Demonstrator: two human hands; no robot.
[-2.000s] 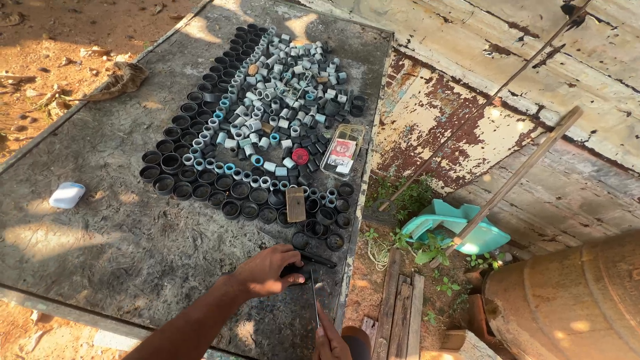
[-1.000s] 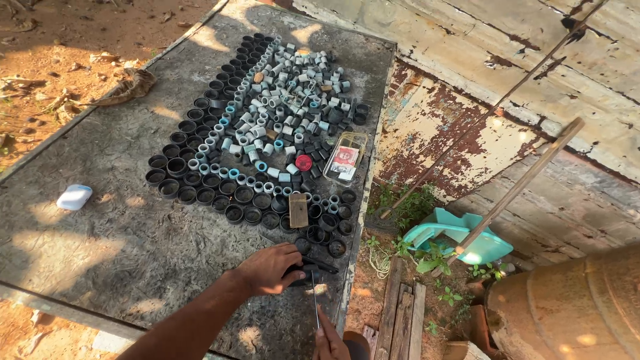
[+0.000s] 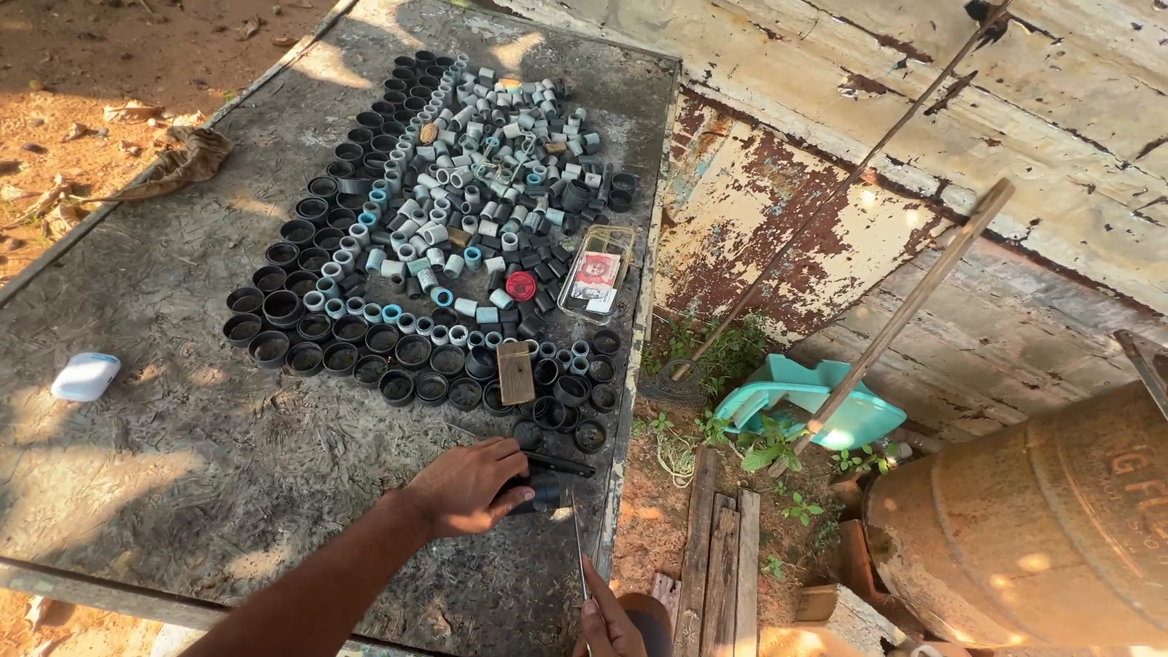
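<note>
My left hand [image 3: 470, 488] presses on a short black plastic pipe [image 3: 540, 493] near the table's right edge. Just above the fingers lies a black handle [image 3: 561, 464], perhaps of a knife. My right hand [image 3: 607, 620], at the bottom edge of the view, grips a thin metal blade or saw [image 3: 578, 543], whose far end is close to the pipe's right end; whether they touch is unclear. Beyond the hands, black pipe rings [image 3: 340, 358] stand in rows around a heap of short grey and blue pipe pieces [image 3: 456, 228]. A small wooden block [image 3: 516, 374] rests on the rings.
A clear plastic box [image 3: 598, 274] with cards and a red lid [image 3: 520, 286] lie by the heap. A white case [image 3: 85, 376] is at the left of the table [image 3: 164, 456]. Right of the table are wooden planks [image 3: 721, 566], a turquoise plastic piece [image 3: 812, 401], a leaning pole [image 3: 899, 315] and a rusty drum [image 3: 1031, 511].
The blade in my right hand has shifted slightly relative to the pipe. My left hand stays on the black pipe.
</note>
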